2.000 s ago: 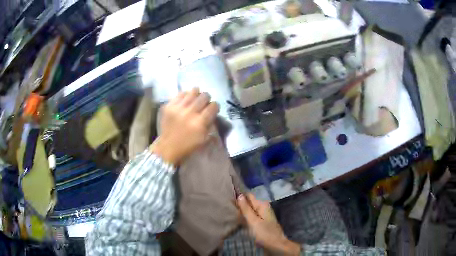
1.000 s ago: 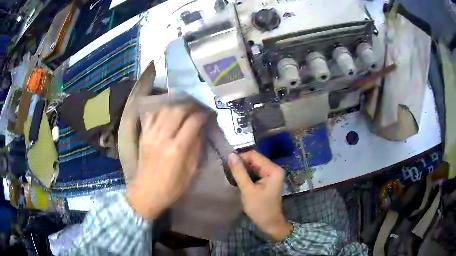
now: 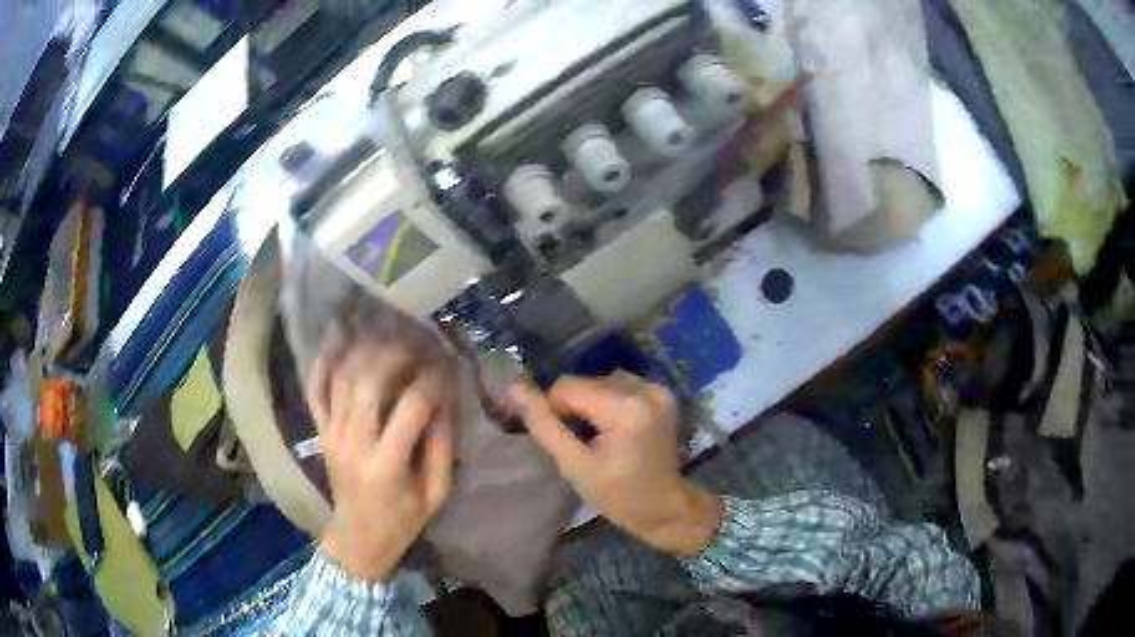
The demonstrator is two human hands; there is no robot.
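Observation:
The grey-brown cloth (image 3: 492, 510) lies from the left side of the overlock machine (image 3: 411, 249) down over the table's front edge. Part of it lies beside the machine head, near the needle area (image 3: 479, 326). My left hand (image 3: 380, 436) lies on the cloth, fingers bent and pressing it, a little blurred. My right hand (image 3: 616, 454) pinches the cloth edge between thumb and fingers just in front of the needle area. The presser foot is too blurred to make out.
The blue scrap tray (image 3: 700, 342) with lint is right of the needle area. Pale and beige cut pieces (image 3: 859, 125) lie right of the machine. Plaid cloth (image 3: 187, 498) with brown and yellow-green pieces is at left. Yellow-green cloth (image 3: 1052, 137) hangs at far right.
The view has shifted, so the machine appears further left and tilted. The cloth and both hands are now closer to the needle area. My right hand has come up from the cloth's lower edge.

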